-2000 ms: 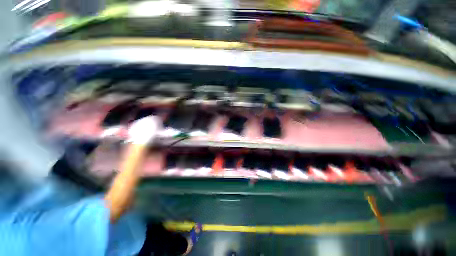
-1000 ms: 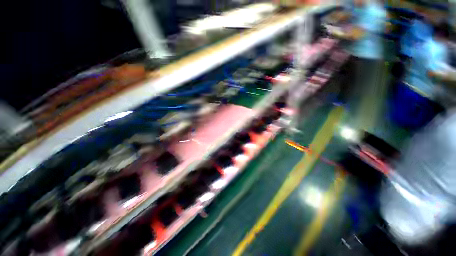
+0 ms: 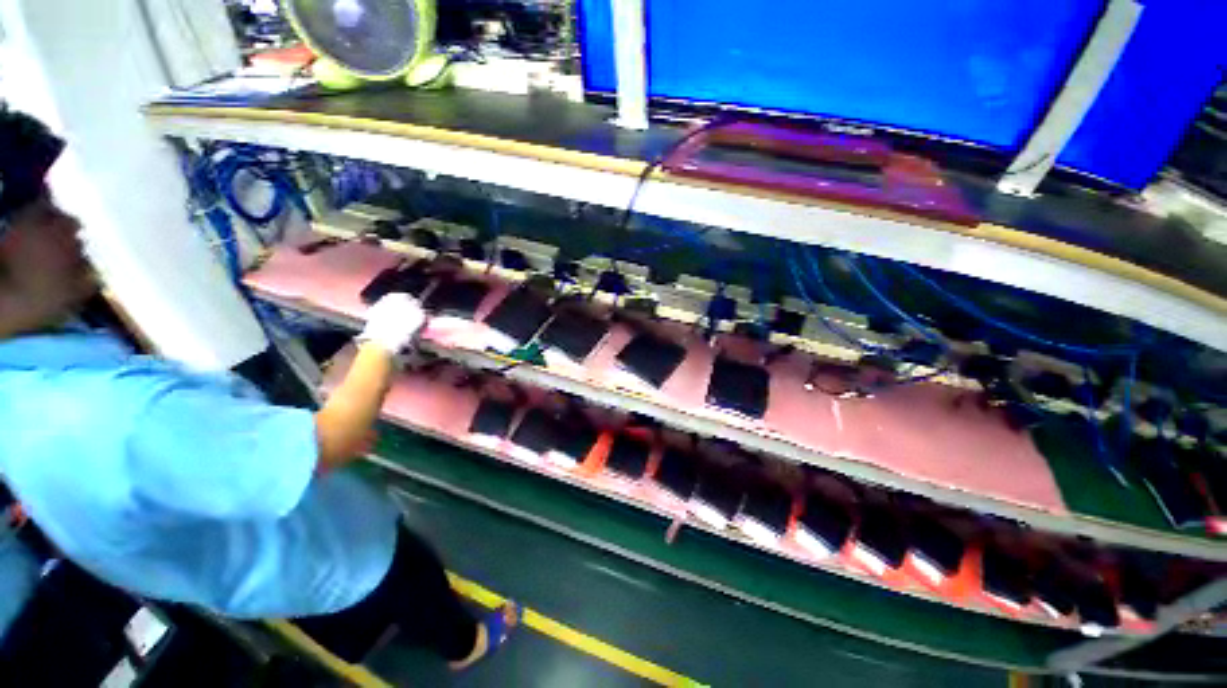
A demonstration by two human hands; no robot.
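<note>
Neither of my hands is in the picture. Black set-top boxes point(image 3: 737, 384) lie spaced in a row on the pink mat point(image 3: 888, 441) of the upper rack shelf. More dark boxes point(image 3: 933, 544) stand close together on the lower shelf, with red-orange pads point(image 3: 963, 578) showing between some. Power strips with black plugs point(image 3: 720, 307) and blue cables point(image 3: 821, 282) run behind the upper row. Another person's white-gloved hand point(image 3: 394, 323) is at the left part of the upper row, over its front edge; whether it grips a box cannot be told.
Another person in a light blue shirt point(image 3: 175, 477) stands at the left. On the rack top are a green fan point(image 3: 361, 34), an orange-brown frame point(image 3: 821, 161) and a large blue screen point(image 3: 834, 61). The green floor point(image 3: 538, 571) has yellow lines. A white pillar point(image 3: 141, 202) rises behind the person.
The view has swung back from along the aisle to face the rack, and is sharper. The blue-shirted person at the left, out of view one second ago, shows again.
</note>
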